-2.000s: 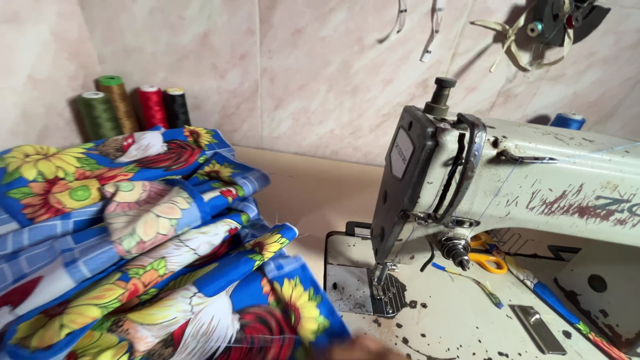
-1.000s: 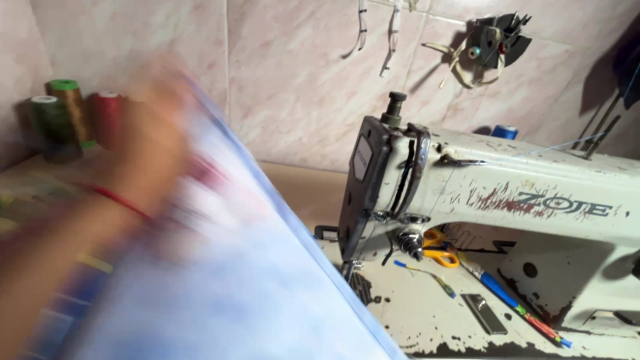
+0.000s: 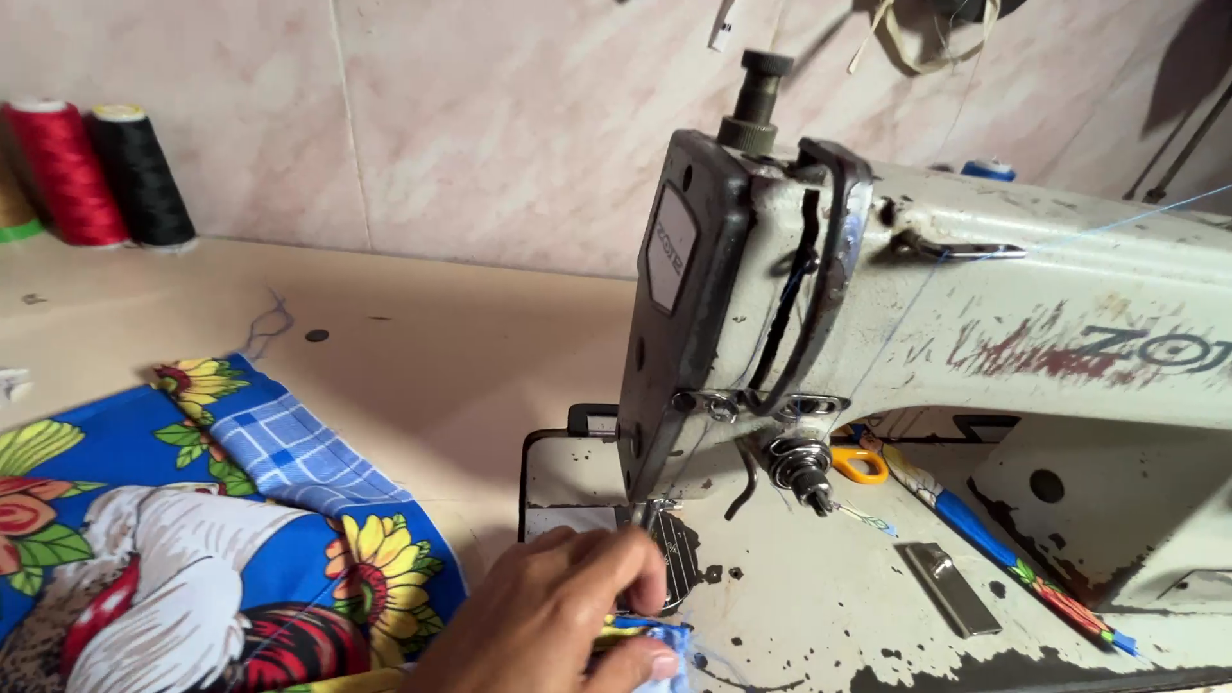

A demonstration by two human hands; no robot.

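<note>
My left hand (image 3: 568, 606) is at the bottom centre, in front of the needle area, with a folded edge of blue cloth pinched between thumb and fingers. Printed cotton fabric (image 3: 202, 577) with sunflowers, a rooster and a folded blue plaid border lies to its left. A worn Zoje industrial sewing machine (image 3: 962, 308) stands on the right, its needle plate (image 3: 679, 563) partly behind my fingers. Blue thread runs along the machine head. My right hand is out of view.
Red (image 3: 67, 173) and black thread cones (image 3: 144, 178) stand by the tiled wall. Orange-handled scissors (image 3: 859, 465), a metal plate (image 3: 948, 589) and a narrow printed fabric strip (image 3: 1030, 568) lie under the machine arm. A blue spool (image 3: 988, 170) sits behind it.
The bunched fabric pile at the left now lies flatter and lower. My left arm, raised across the left with cloth a second ago, has come down beside the needle area. The view is closer.
</note>
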